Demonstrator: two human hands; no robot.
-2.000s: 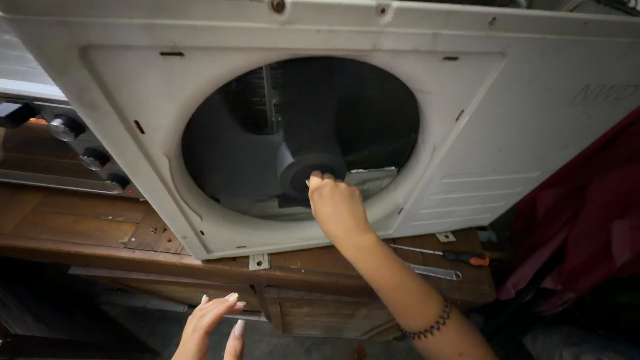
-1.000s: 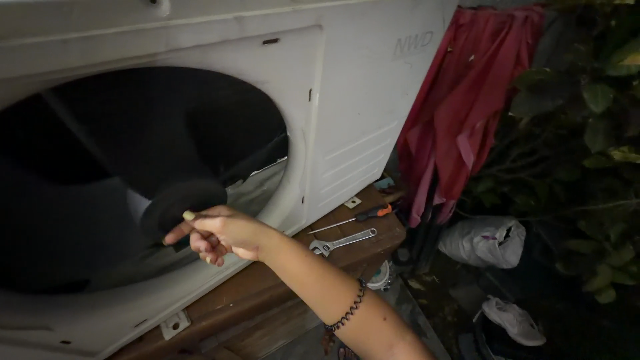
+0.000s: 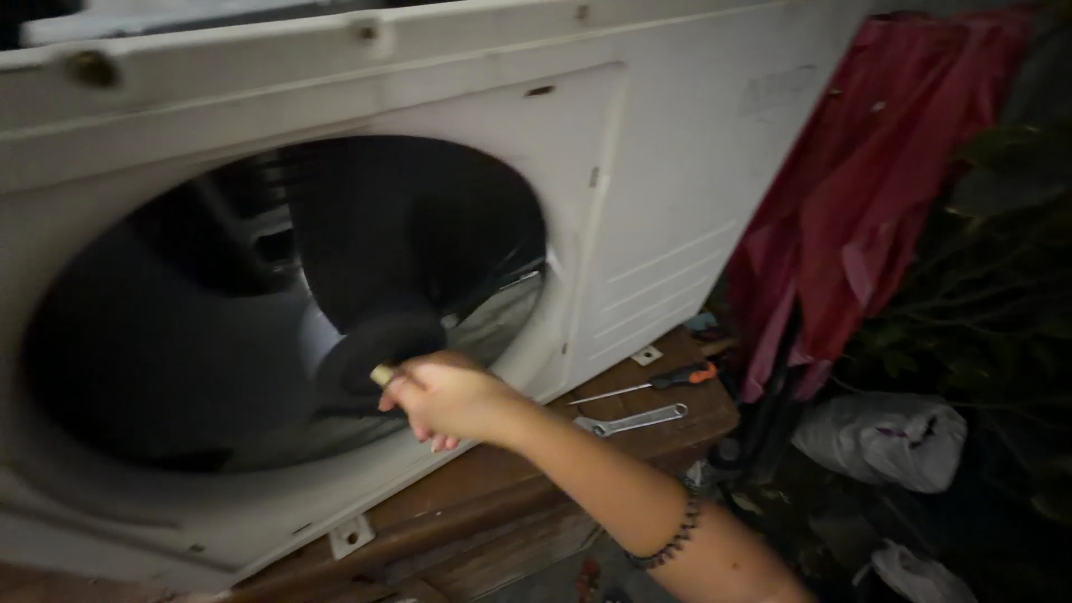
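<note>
My right hand is in front of the hub of a dark axial fan in the round opening of a white air-conditioner outdoor unit. Its fingers are curled, and a small yellowish spot shows at the fingertips; whether that is a nail or a small held part cannot be told. Blur also hides whether the fingers touch the hub. A fan blade rises above the hub. My left hand is out of view. To the right of my wrist, an adjustable wrench and a screwdriver lie on the wooden surface.
The unit's metal mounting feet rest on the wooden cabinet top. Red fabric hangs at the right, beside dark foliage. Below it lie a stuffed grey plastic bag and another pale crumpled item.
My left hand, seen two seconds ago, has left the view. My right hand remains near the hub, its fingers more curled than one second ago. The view has swung right since the oldest frame.
</note>
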